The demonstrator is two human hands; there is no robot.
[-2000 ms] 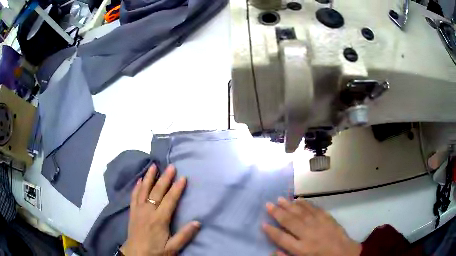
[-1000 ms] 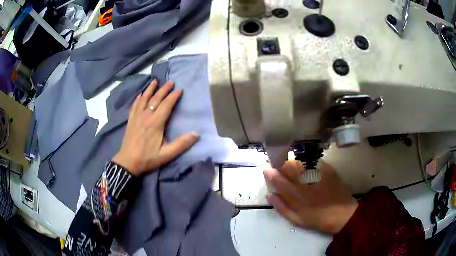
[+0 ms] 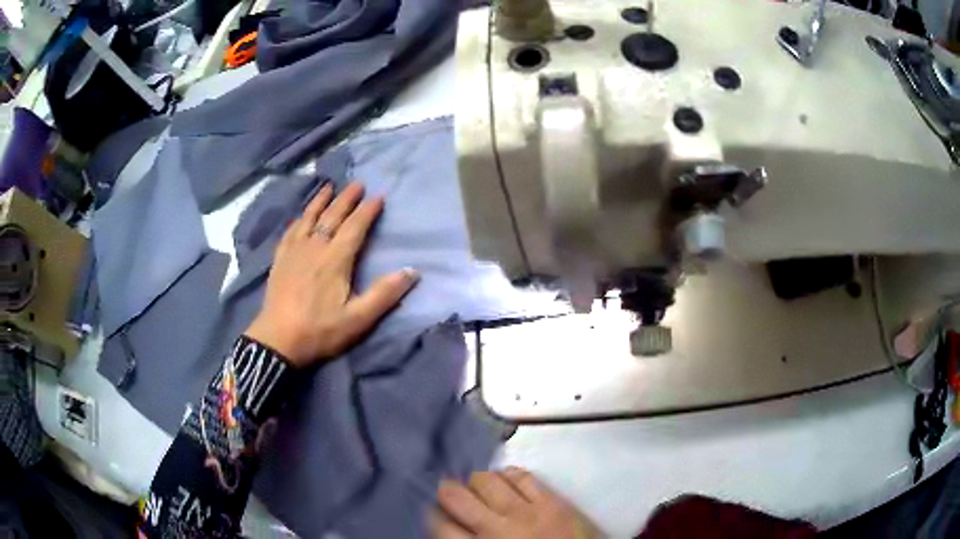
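A pale grey-blue cloth piece [image 3: 416,216] lies flat on the table, its right end under the lit sewing machine head [image 3: 632,158]. My left hand [image 3: 328,279] lies spread on its left part, thumb toward the machine. A darker grey-blue garment panel [image 3: 390,421] lies folded and rumpled below it, toward me. My right hand [image 3: 511,507] is at the bottom edge of the picture, cut off and slightly blurred, over the panel's lower right edge. Whether its fingers grip the cloth cannot be told. The needle is lost in glare.
Cut grey pieces [image 3: 147,237] lie at the table's left. A crumpled grey heap [image 3: 337,63] lies at the far edge, beside an orange-handled item [image 3: 242,48]. A second machine [image 3: 40,263] stands far left. The cream bed plate [image 3: 737,347] is right. Black snips [image 3: 931,421] lie far right.
The cloth first moved away from me and turned, exposing the darker panel. My right hand then moved from beside the presser foot down toward the bottom edge; my left hand stayed on the cloth.
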